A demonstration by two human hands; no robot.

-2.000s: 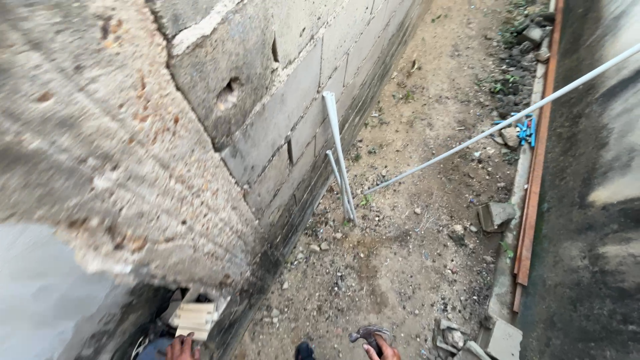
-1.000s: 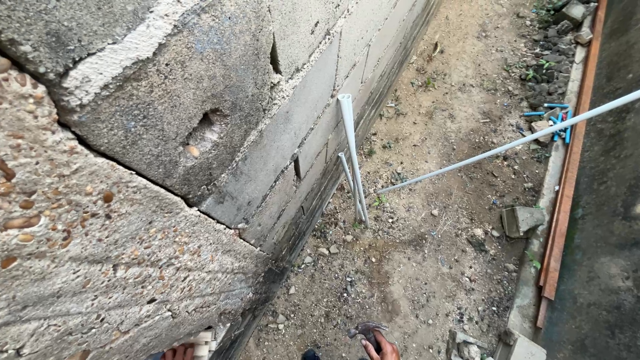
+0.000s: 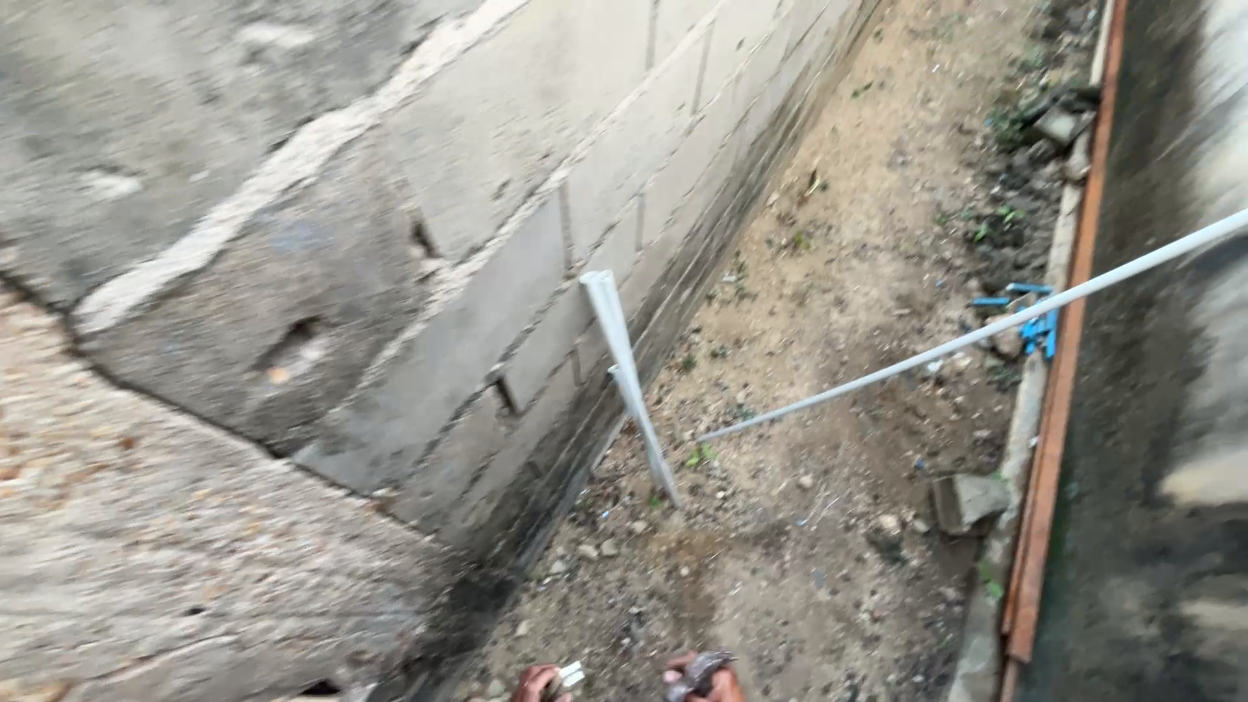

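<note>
At the bottom edge, my left hand (image 3: 536, 684) is closed around some short pale pieces (image 3: 569, 673), whose ends stick out to the right; their exact kind cannot be told. My right hand (image 3: 720, 685) grips a dark metal hammer head (image 3: 704, 667), a little to the right of the left hand and apart from it. The rest of the hammer is hidden. Both hands are partly cut off by the frame. Ahead of them, several pale plastic pipes (image 3: 624, 366) lean upright against the concrete block wall (image 3: 517, 322).
A long pale pipe (image 3: 907, 364) slants across the dirt passage toward the right wall. Rusty-brown long boards (image 3: 1063, 419) lie along that wall, beside blue pipe pieces (image 3: 1041, 322), rubble and a broken concrete block (image 3: 970, 503). Rough concrete (image 3: 195, 526) fills the lower left.
My left hand has moved right, away from the rough concrete at the lower left, and now shows close to my right hand with pale pieces in it.
</note>
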